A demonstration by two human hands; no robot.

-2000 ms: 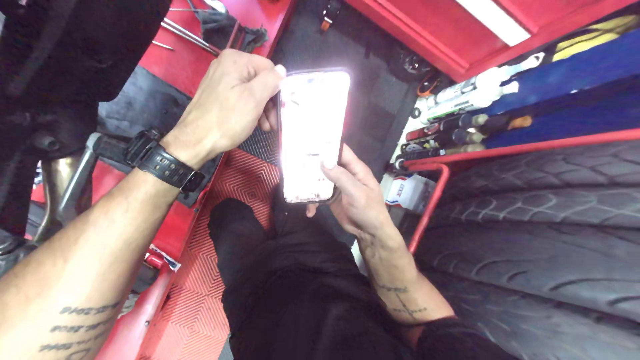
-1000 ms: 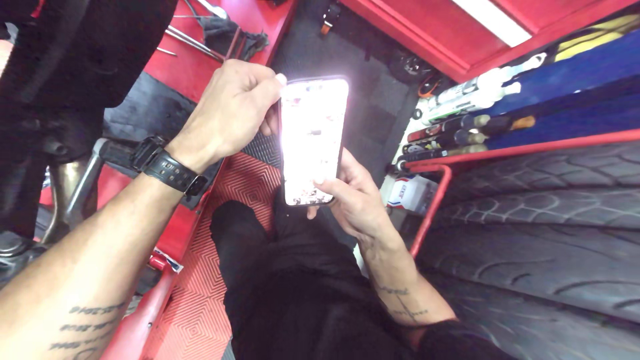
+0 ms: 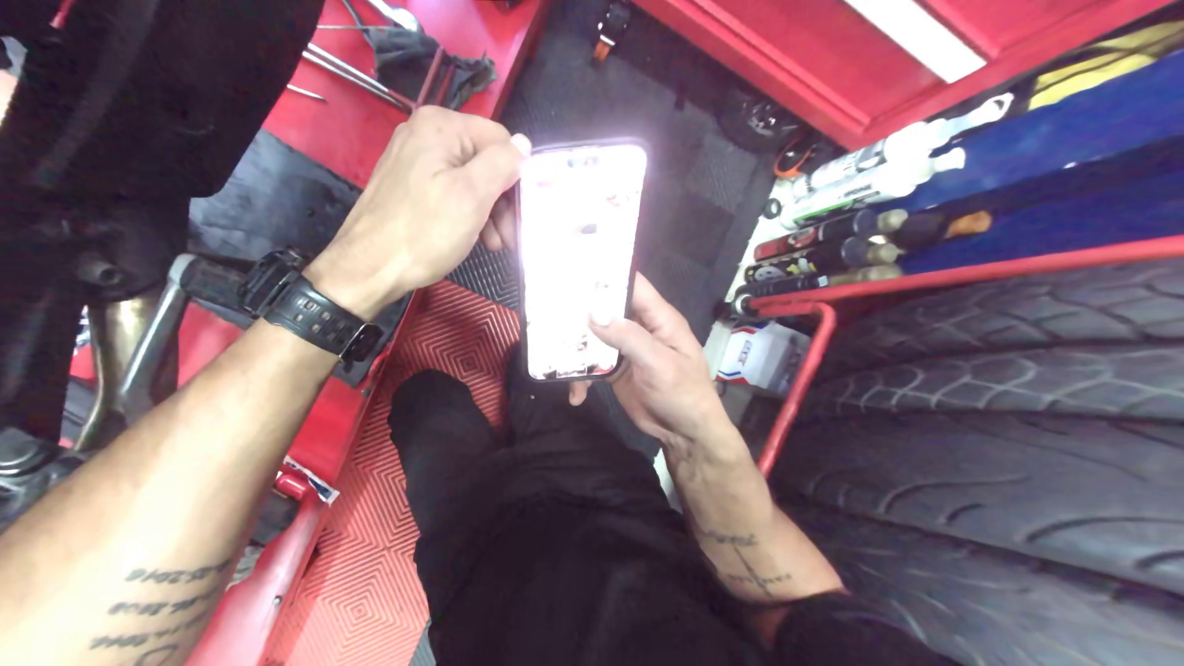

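Note:
A smartphone [image 3: 581,264] with a bright, overexposed screen is upright in the middle of the head view. Around its lower right edge my right hand [image 3: 661,365] is closed, the thumb lying on the lower part of the screen. My left hand [image 3: 444,190] is at the phone's upper left corner, fingers curled and the thumb tip at the corner; whether it grips the phone cannot be told. A black watch [image 3: 310,310] is on my left wrist.
Stacked tyres [image 3: 999,444] stand at the right below a red metal rail [image 3: 800,379]. Several spray cans and bottles [image 3: 832,245] lie beyond the rail. A red lift platform [image 3: 342,129] with rods and a dark cloth [image 3: 435,69] is at the upper left, beside dark vehicle parts [image 3: 139,102].

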